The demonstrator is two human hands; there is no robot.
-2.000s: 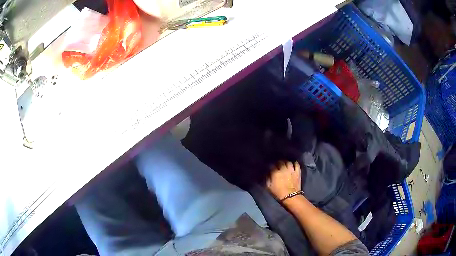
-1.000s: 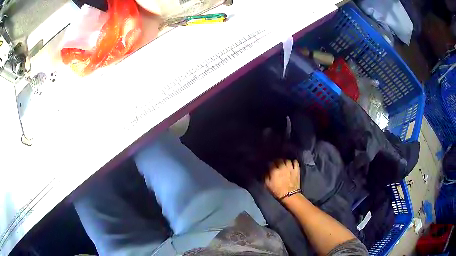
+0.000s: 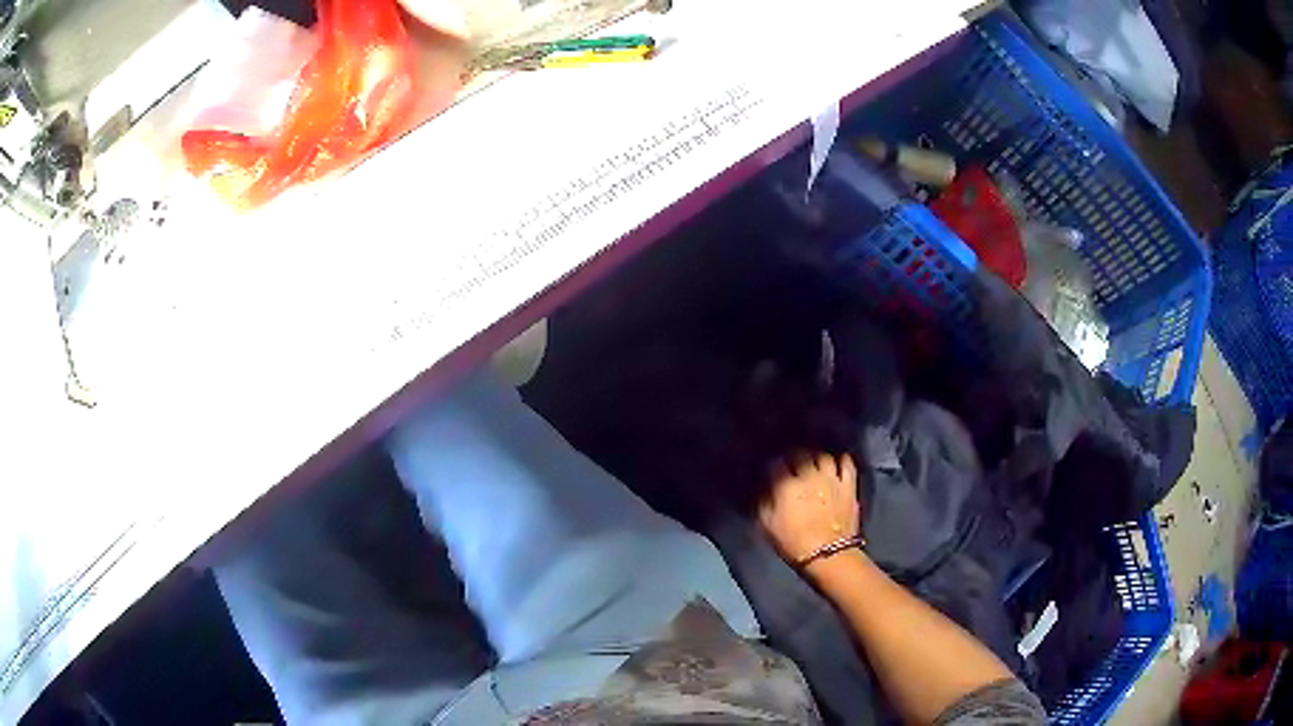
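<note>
My right hand (image 3: pixel 814 508) is at the lower centre, with a beaded bracelet on the wrist. Its fingers are curled into dark garment cloth (image 3: pixel 929 489), and the fingertips are hidden in the folds. The dark cloth lies bunched beside my legs and spreads over the blue plastic crate (image 3: pixel 1184 270) at the right. A small white tag shows on the cloth near the crate's lower side. My left hand is not in view.
The white machine table (image 3: pixel 284 326) crosses the upper left, with a printed ruler along its edge. On it lie a red plastic bag (image 3: pixel 333 107) and yellow-green snips (image 3: pixel 596 54). A cone and red cloth (image 3: pixel 981 227) are in the crate.
The whole view has shifted slightly. My right hand stays at almost the same place on the dark cloth, and nothing else has visibly moved.
</note>
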